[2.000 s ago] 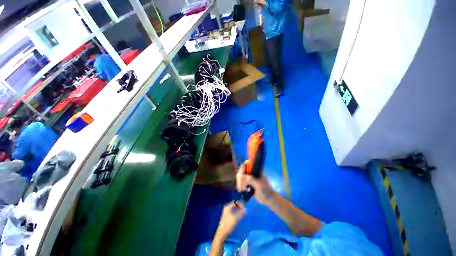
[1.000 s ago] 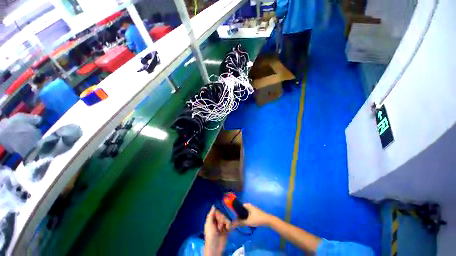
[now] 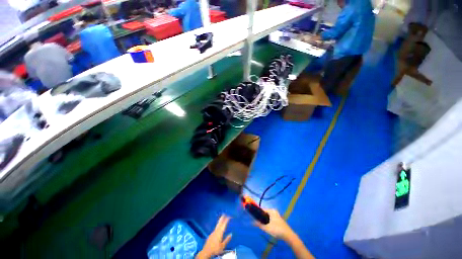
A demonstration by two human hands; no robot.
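My right hand (image 3: 277, 226) is closed around an electric screwdriver (image 3: 256, 210), black with an orange section, in front of me at the lower middle. Its orange part points up and left. A thin black cord (image 3: 276, 188) loops beyond the tool. My left hand (image 3: 217, 240) is to the left of the tool and apart from it, fingers spread, with nothing seen in it. The hands are slightly blurred.
A light blue stool (image 3: 175, 242) is at the lower left of my left hand. A green bench (image 3: 147, 167) bears black cable bundles (image 3: 208, 132) and white cables (image 3: 256, 101). Cartons (image 3: 234, 164) stand beside it. A white shelf (image 3: 167, 68) is above. A person (image 3: 354, 30) stands at the far end.
The view has turned left, bringing the stool into sight. My left hand has come away from the screwdriver and its fingers have opened. My right hand still holds the tool.
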